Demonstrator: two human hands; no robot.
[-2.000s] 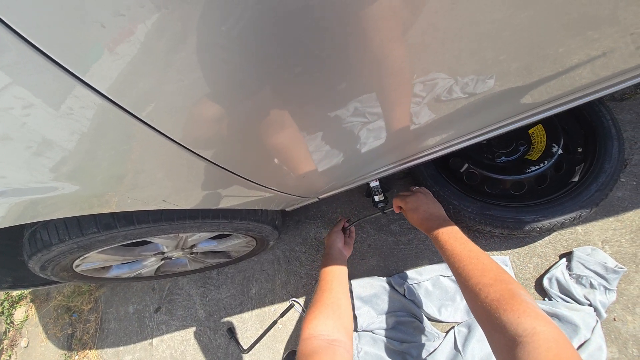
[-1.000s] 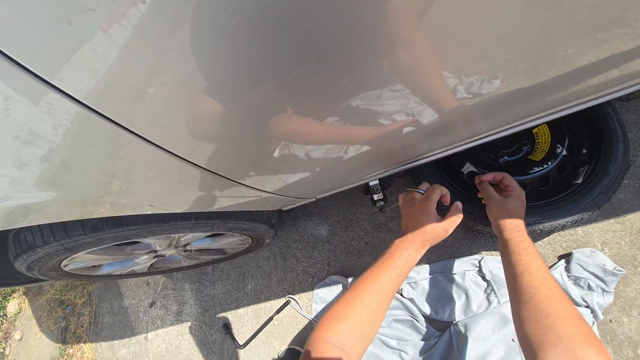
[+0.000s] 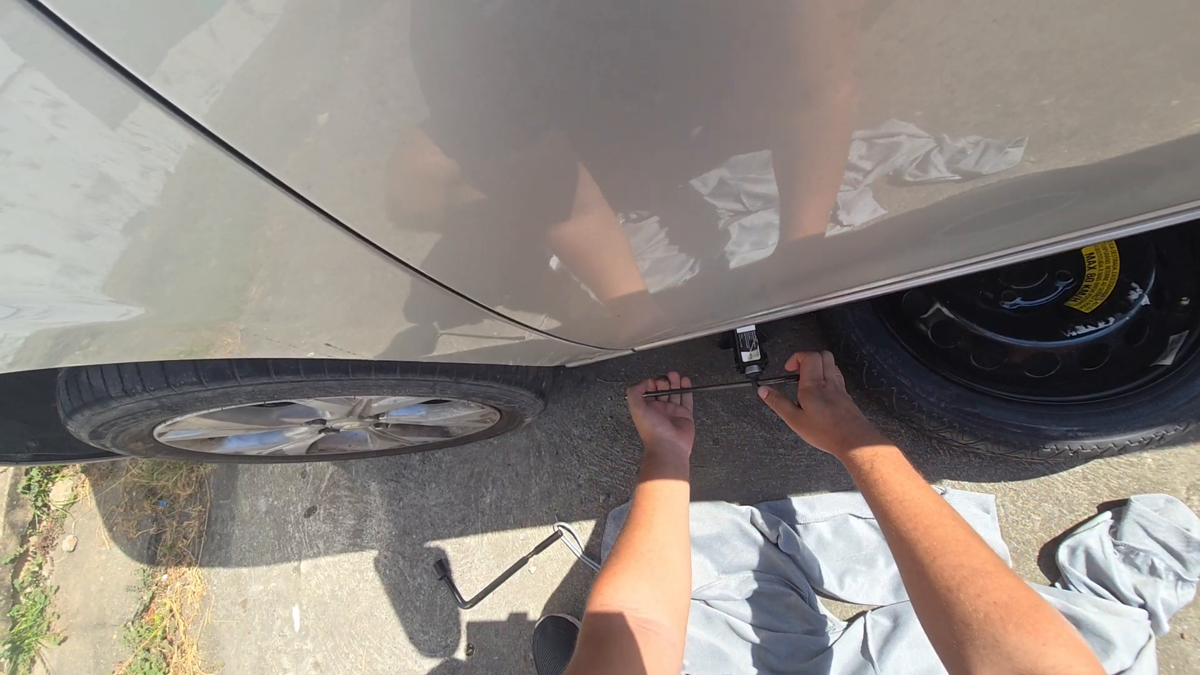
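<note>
A thin dark metal rod (image 3: 708, 387) lies level across the end of a car jack (image 3: 749, 349), whose labelled end shows beneath the car's sill. My left hand (image 3: 664, 408) is palm up at the rod's left end, the fingers behind it and not clearly closed. At the rod's right end my right hand (image 3: 817, 398) grips it with thumb and fingers, close beside the spare tyre. The rest of the jack is hidden under the car.
A spare wheel (image 3: 1008, 347) lies partly under the sill at right. The car's mounted wheel (image 3: 328, 424) is at left. An L-shaped lug wrench (image 3: 506, 574) rests on the concrete near a shoe (image 3: 555, 645). Grey cloth (image 3: 750, 562) is spread below my arms.
Both hands have moved left from beside the spare wheel to the jack. The rod now lies crosswise at the jack between them.
</note>
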